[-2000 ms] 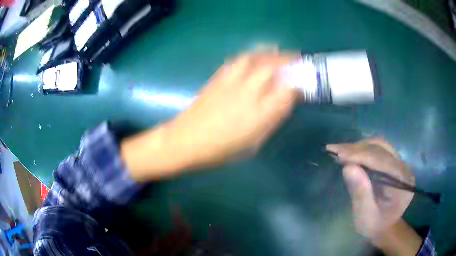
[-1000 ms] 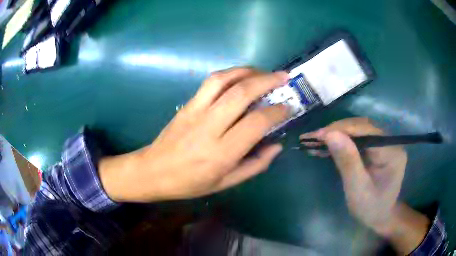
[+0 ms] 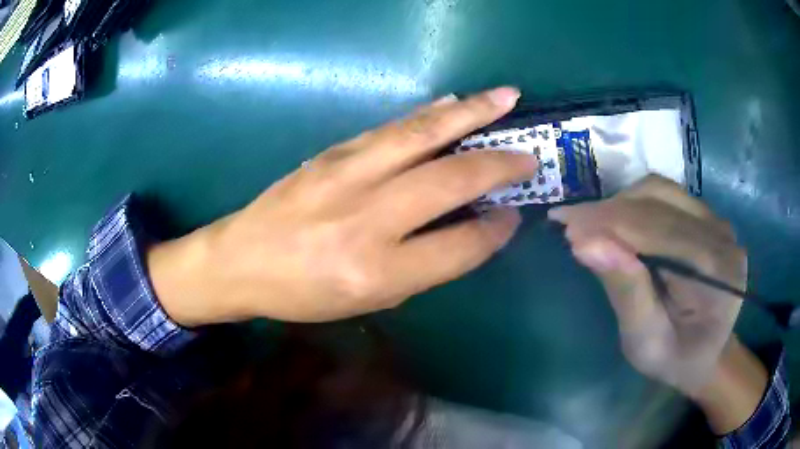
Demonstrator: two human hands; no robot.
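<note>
A black oblong phone front housing (image 3: 693,140) lies on the green bench. Its left half holds a white keypad board with dark dots (image 3: 546,182), its right half a blank white LCD module (image 3: 658,145). A blue flex cable (image 3: 580,164) lies between them. My left hand (image 3: 351,219) lies over the left end, fingers spread on the keypad board and at the housing's edges. My right hand (image 3: 662,263) grips black tweezers (image 3: 702,278) just below the housing; their tips are hidden or blurred at the fingertips.
The green bench (image 3: 289,131) has bright glare streaks. A single phone unit (image 3: 54,81) lies at the upper left beside stacked dark phone units (image 3: 88,19). A pale strip (image 3: 12,24) is in the far left corner. A cardboard piece (image 3: 39,294) shows at the left edge.
The housing has turned from slanted to nearly level. My right hand has moved up against its lower edge, and the tweezers' rear now slopes down to the right. The view has shifted slightly.
</note>
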